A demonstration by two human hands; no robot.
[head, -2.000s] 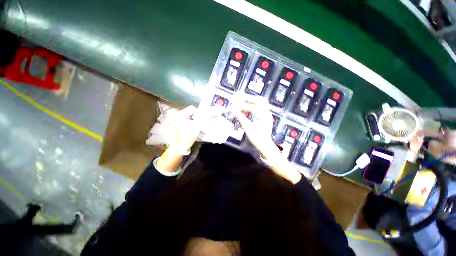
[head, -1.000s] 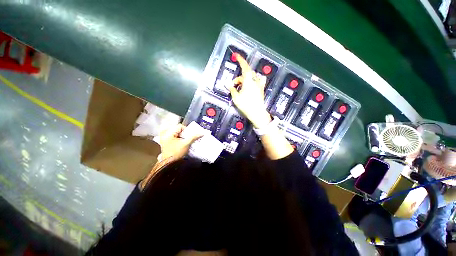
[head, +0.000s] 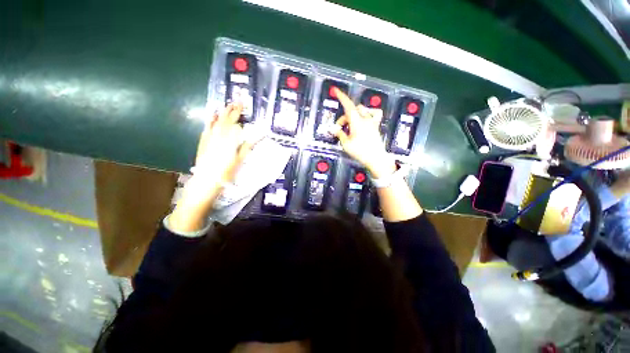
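Note:
A clear blister tray (head: 432,103) holds black devices in two rows, each visible one with a printed label and most showing a red round part. My right hand (head: 360,134) has its index fingertip at the red part of the middle device (head: 327,120) in the far row; nothing shows in it. My left hand (head: 222,148) has its fingertips over the lower part of the leftmost far device (head: 240,83). It holds a white label sheet (head: 261,171), which extends from its thumb side over the near left pockets. The sheet and hand hide part of the near row.
The green bench (head: 90,89) has a white strip (head: 387,36) beyond the tray. A brown carton (head: 131,207) is below the edge at left. At right are a white fan (head: 517,126), a pink fan (head: 599,148), a charging phone (head: 493,187), a yellowish box, a black hose and another person's sleeve.
My right index finger has moved from the leftmost far device to the middle one. My left hand has moved forward over the leftmost device. The view has shifted, so the tray appears further left.

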